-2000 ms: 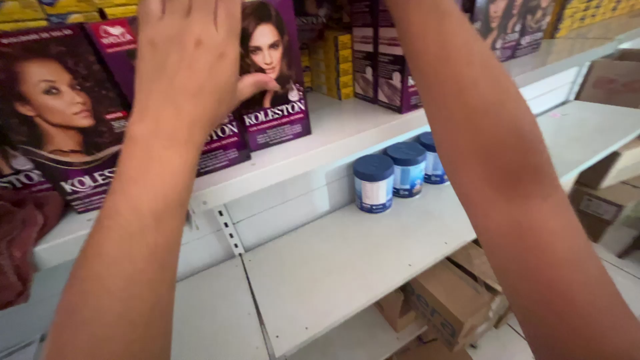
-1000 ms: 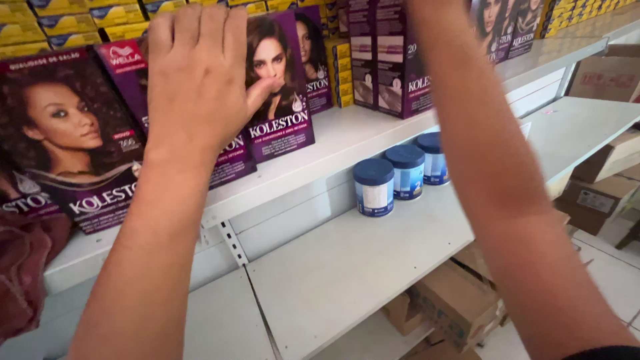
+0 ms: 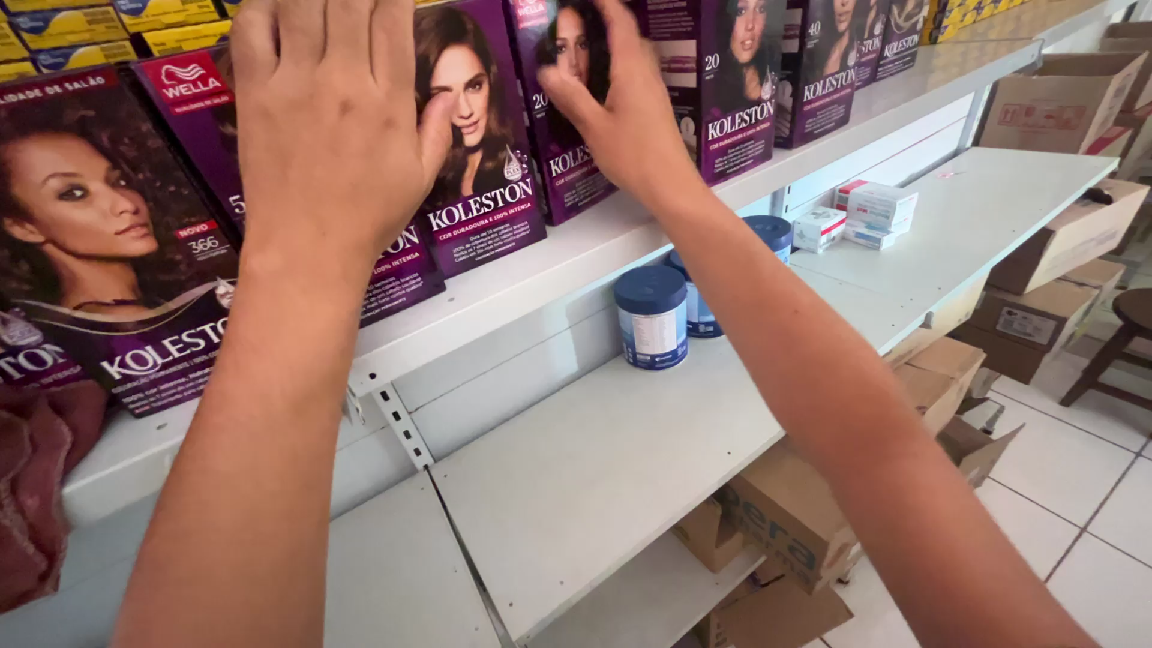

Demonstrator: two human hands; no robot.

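Purple Koleston hair dye boxes stand in a row on the upper white shelf. My left hand [image 3: 333, 126] lies flat, fingers up, over the front of one box, its thumb at the edge of the neighbouring hair dye box [image 3: 481, 135]. My right hand [image 3: 621, 108] is at another hair dye box [image 3: 562, 180] just to the right, thumb and a finger apart across its front; whether it grips the box cannot be told. A larger hair dye box [image 3: 117, 234] stands at the far left, and more boxes [image 3: 733, 90] stand beyond my right hand.
Blue lidded tubs [image 3: 652, 319] and small white medicine boxes [image 3: 873, 211] stand on the lower shelf [image 3: 594, 450]. Yellow and blue boxes [image 3: 76, 27] are stacked behind the dye. A maroon cloth [image 3: 45, 477] hangs at left. Cardboard boxes [image 3: 792, 513] and a dark stool [image 3: 1129, 315] are below and right.
My right hand, out of frame above before, has come down to the box beside my left hand. That box now stands in the row close to its neighbour. My left hand stays over the same boxes.
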